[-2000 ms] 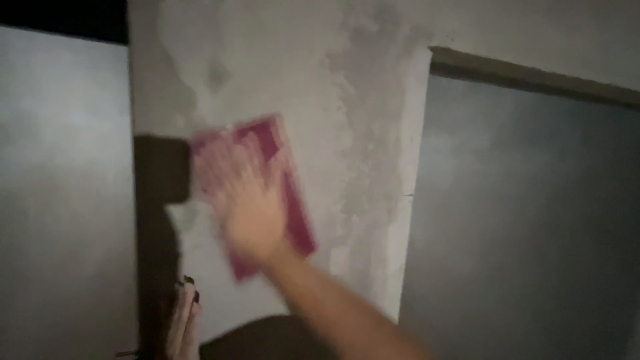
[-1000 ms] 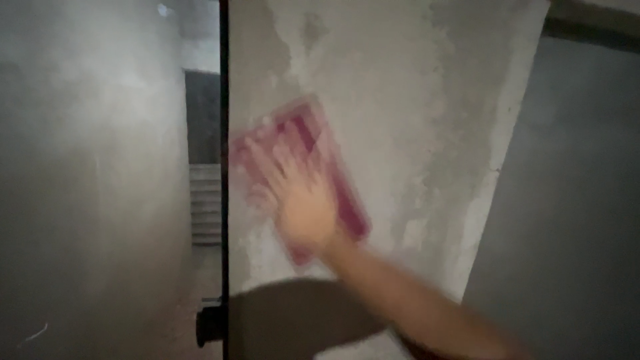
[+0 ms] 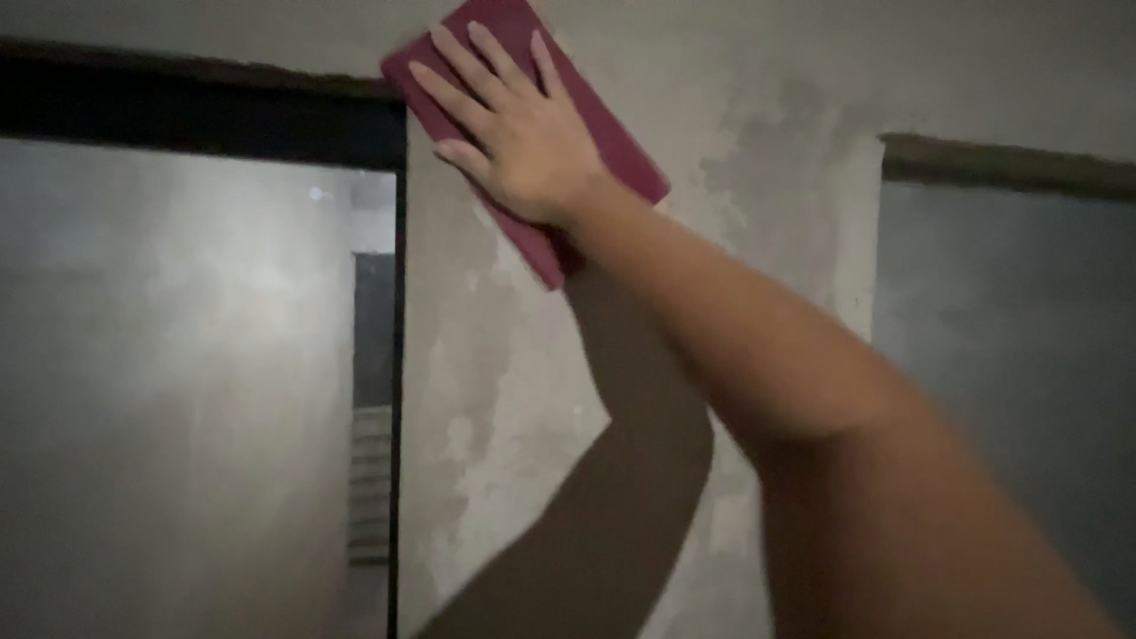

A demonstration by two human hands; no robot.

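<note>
My right hand lies flat, with fingers spread, on a dark red rectangular pad. The hand holds the pad against the upper part of a patchy grey plastered wall. The pad is tilted, its upper left corner beside the top corner of the left opening. Its upper end reaches the top edge of the view. What the pad is made of cannot be told. My left hand is not in view.
A dark-framed opening stands on the left, with a grey surface behind it. On the right is a recessed opening with a rough top edge. My arm's shadow falls across the wall between them.
My right hand and the pad have moved up the wall, to beside the left opening's top corner. The left hand, partly visible at the lower left two seconds ago, is out of view.
</note>
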